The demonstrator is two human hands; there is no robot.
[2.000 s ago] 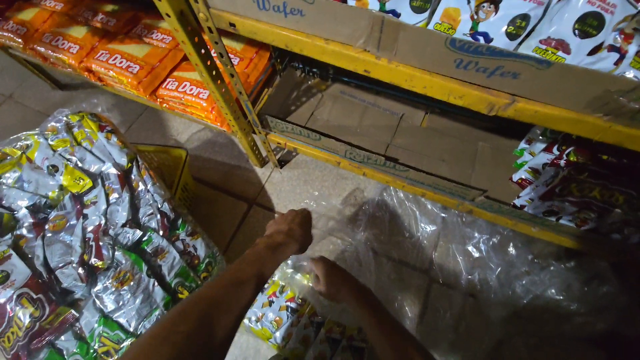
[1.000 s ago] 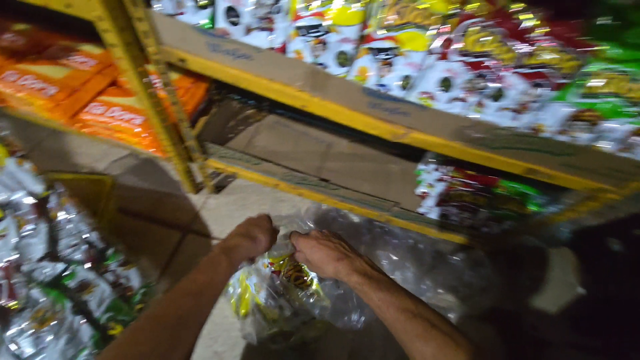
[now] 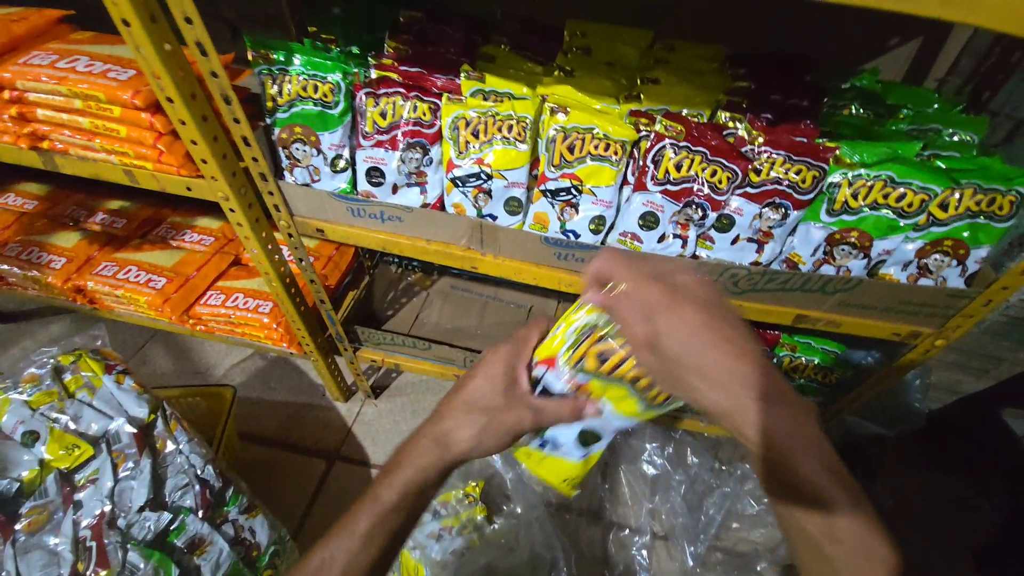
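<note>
Both hands are on a yellow and white Kikos snack bag (image 3: 588,448), held tilted in front of the shelf. My left hand (image 3: 500,396) grips its left side, thumb across the front. My right hand (image 3: 668,328), blurred, is at its upper right edge; its fingertips are partly hidden. Below them lies a clear plastic bag (image 3: 672,496) with more yellow and white snack bags (image 3: 452,520) at its left part. Behind the hands, rows of green, red and yellow Kikos bags (image 3: 580,172) stand upright on the middle shelf.
A yellow perforated metal post (image 3: 232,192) divides the racks. Orange Tía Dora packs (image 3: 128,276) fill the left shelves. A large clear sack of snack bags (image 3: 88,480) stands at the lower left beside a yellow crate (image 3: 228,416). Cardboard trays (image 3: 472,308) line the lower shelf.
My hands have moved up from the clear plastic bag near the floor and now have a yellow and white snack bag between them. The view has shifted to show more of the middle shelf.
</note>
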